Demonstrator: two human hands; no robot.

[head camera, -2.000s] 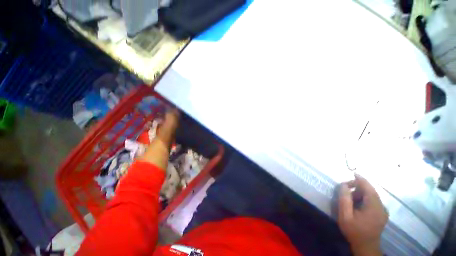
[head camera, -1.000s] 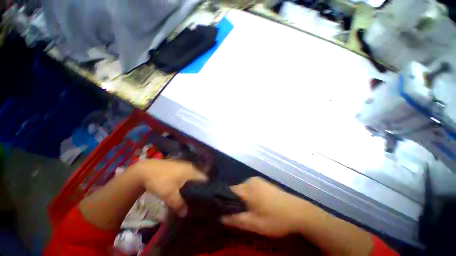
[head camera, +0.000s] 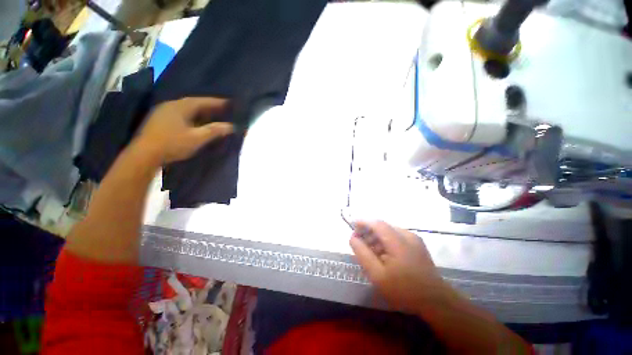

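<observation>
A black fabric panel (head camera: 229, 55) lies on the white table left of the sewing machine, with its lower end near the ruler strip. My left hand (head camera: 181, 132) is over this panel, thumb and fingers apart. My right hand (head camera: 398, 263) is at the table's front edge, below the needle area, with its fingers curled. A small dark patch shows between its fingertips; whether it is an object or shadow I cannot tell. The white sewing machine head (head camera: 457, 90) with a blue stripe stands at the right. The presser foot area (head camera: 463, 201) has no black cloth under it.
More black fabric (head camera: 118, 132) and grey fabric (head camera: 41, 118) lie at the far left. A ruler strip (head camera: 277, 261) runs along the front edge. Pale scraps (head camera: 187, 315) lie in a basket below left. Dark cloth (head camera: 601, 256) hangs at the right edge.
The view has turned toward the machine. My hands were together on dark cloth near the basket; now they are apart, left over the black panel, right at the table edge. The large black panel now shows.
</observation>
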